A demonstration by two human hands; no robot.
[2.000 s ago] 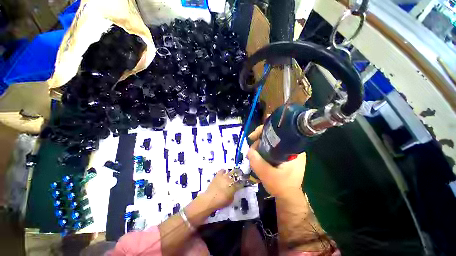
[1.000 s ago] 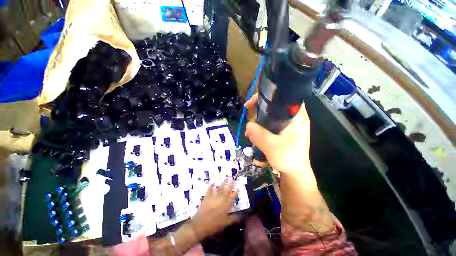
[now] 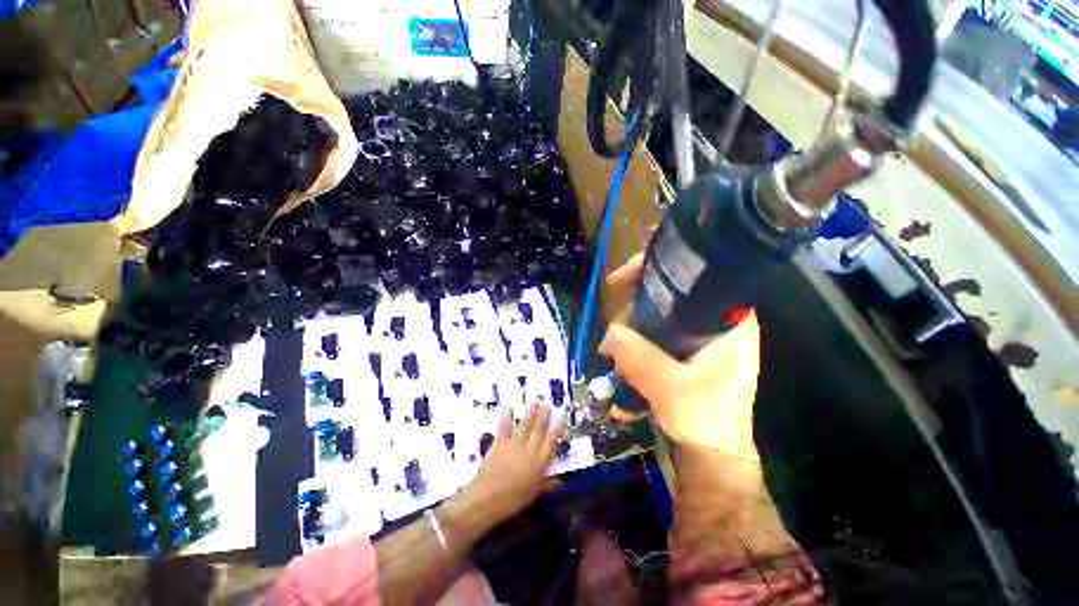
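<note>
My right hand (image 3: 692, 379) grips the dark electric screwdriver (image 3: 710, 266), which leans with its metal collar up and right and its nose down-left. The silver screwdriver nose (image 3: 595, 397) is at the right edge of the grid of white plastic housings (image 3: 414, 408). A blue air hose (image 3: 606, 243) runs down to it. My left hand (image 3: 515, 456) lies spread on the housings at the lower right of the grid, just left of the nose, and does not pinch it. Small circuit boards (image 3: 337, 444) show in the left column of housings. Whether the tip touches a housing is unclear.
A large heap of black moulded parts (image 3: 450, 178) lies behind the grid. A sack (image 3: 237, 71) spills black parts at upper left. Circuit boards with blue components (image 3: 154, 485) stand in rows at left. Cardboard (image 3: 592, 130) stands at the heap's right. A thick black cable (image 3: 909, 59) hangs above the tool.
My left hand has let go of the screwdriver nose and now lies flat on the housings. The screwdriver swung upright, then tilted right again in my right hand. The view has shifted slightly.
</note>
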